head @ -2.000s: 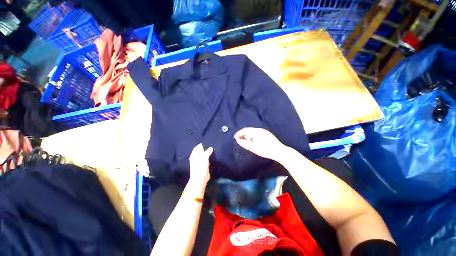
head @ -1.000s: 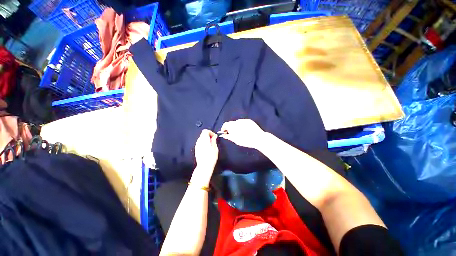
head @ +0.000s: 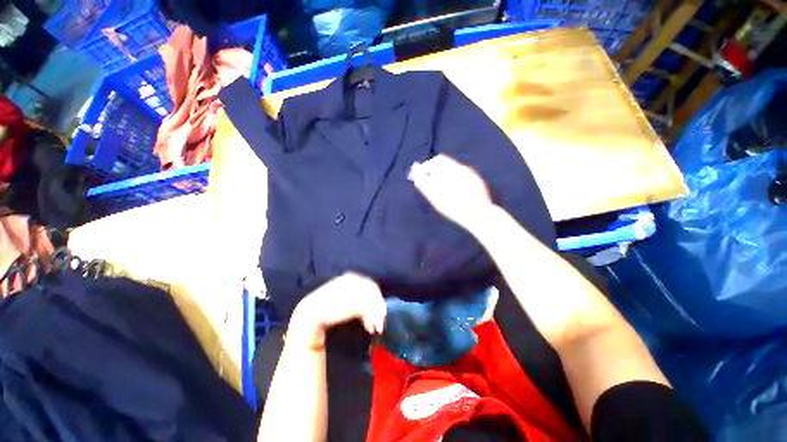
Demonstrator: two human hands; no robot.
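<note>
A navy suit jacket lies front up on the work board, its collar away from me and a black hanger hook above the collar. A dark front button shows on its front. My right hand is over the jacket's right-hand chest, fingers bent together; whether it pinches cloth or something small cannot be told. My left hand is at the jacket's lower edge, fingers curled down; what is under the fingers is hidden.
The pale work board rests over blue crates. A blue crate with salmon cloth is at the upper left. Stacked navy jackets with clustered hooks lie at the lower left. Blue plastic bags are at the right.
My hands were together at the jacket's front buttons. My left hand has moved down to the lower edge, and my right hand up and right onto the chest.
</note>
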